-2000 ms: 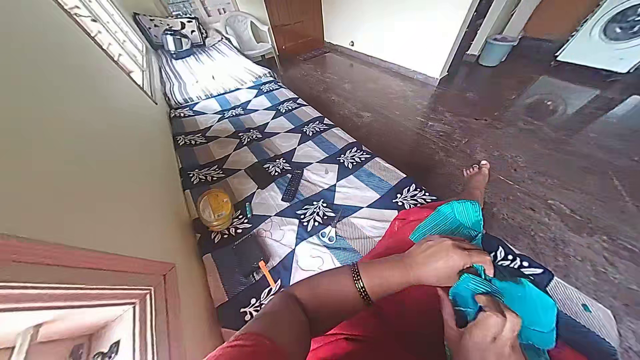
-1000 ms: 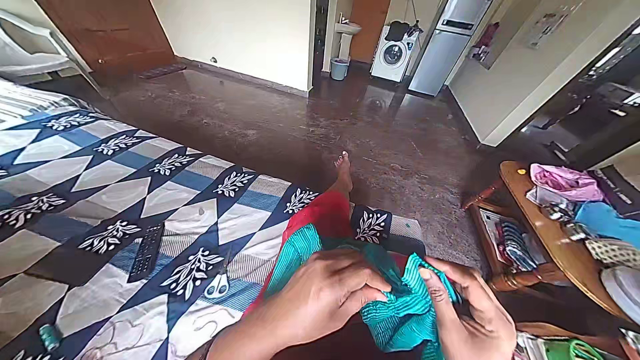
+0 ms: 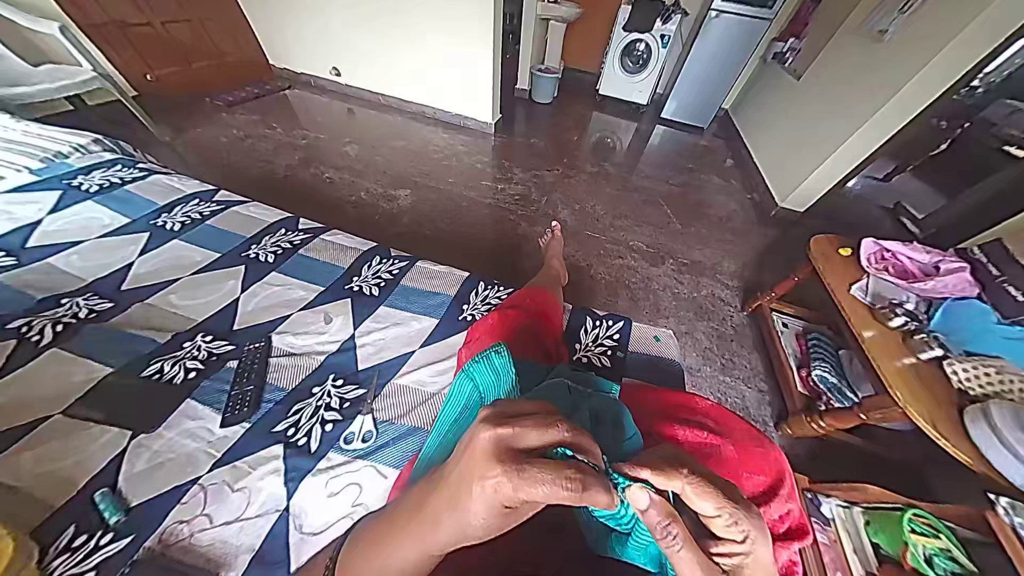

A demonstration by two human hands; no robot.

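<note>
Both hands meet over my lap and pinch a teal striped cloth [image 3: 474, 390]. My left hand [image 3: 524, 468] grips a gathered fold from the left, its fingers curled over it. My right hand [image 3: 700, 508] pinches the same fold close beside it, thumb on top. Whether a needle is between the fingertips cannot be seen. Scissors with white handles [image 3: 359, 430] lie on the patterned bedspread [image 3: 312, 336] to the left. Beyond them is a black remote control [image 3: 246, 381]. A spool of teal thread [image 3: 110, 507] rests at the lower left, with loose thread on the bedspread.
On the right stands a wooden table [image 3: 888, 360] holding a pink cloth [image 3: 918, 268] and a blue cloth [image 3: 980, 328]. Shelves with folded things are under it. A washing machine [image 3: 638, 60], a bucket [image 3: 546, 84] and a refrigerator [image 3: 704, 68] stand across the floor.
The view has swung right from the bed's far end. Both hands have stayed on the teal cloth; since one second ago their fingertips have come closer together on its fold.
</note>
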